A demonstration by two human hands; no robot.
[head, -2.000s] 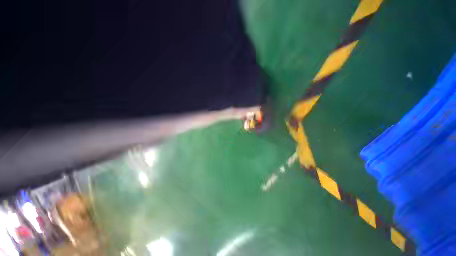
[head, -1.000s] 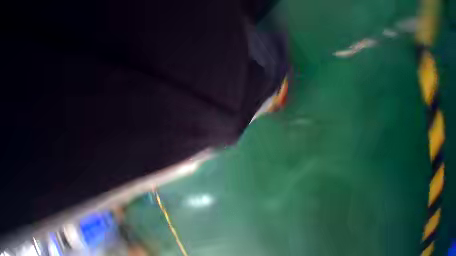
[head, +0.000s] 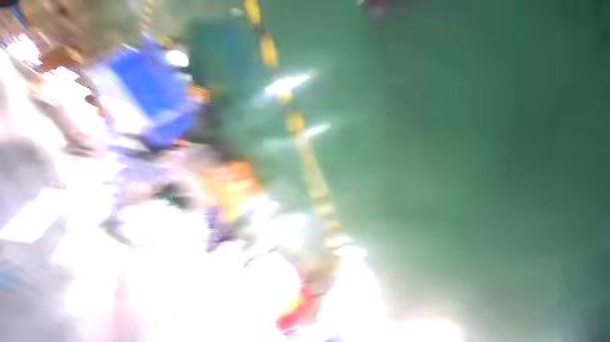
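Note:
The frame is strongly blurred and overexposed at the lower left. Neither of my hands can be made out. A blue tote [head: 150, 83] with a white area along its left side stands at the upper left. An orange thing [head: 233, 188], too blurred to name, lies below and to the right of it. A red and yellow patch [head: 299, 308] shows at the bottom centre, also too blurred to name.
Green floor [head: 468, 147] fills the right half. A yellow-black tape line [head: 295, 122] runs down the floor from the top centre. Bright white blurred shapes cover the lower left. A dark reddish thing is cut off by the top edge.
The view has swung strongly. The large dark surface at the left is gone from view. The blue tote and the bright cluttered area now fill much more of the left side.

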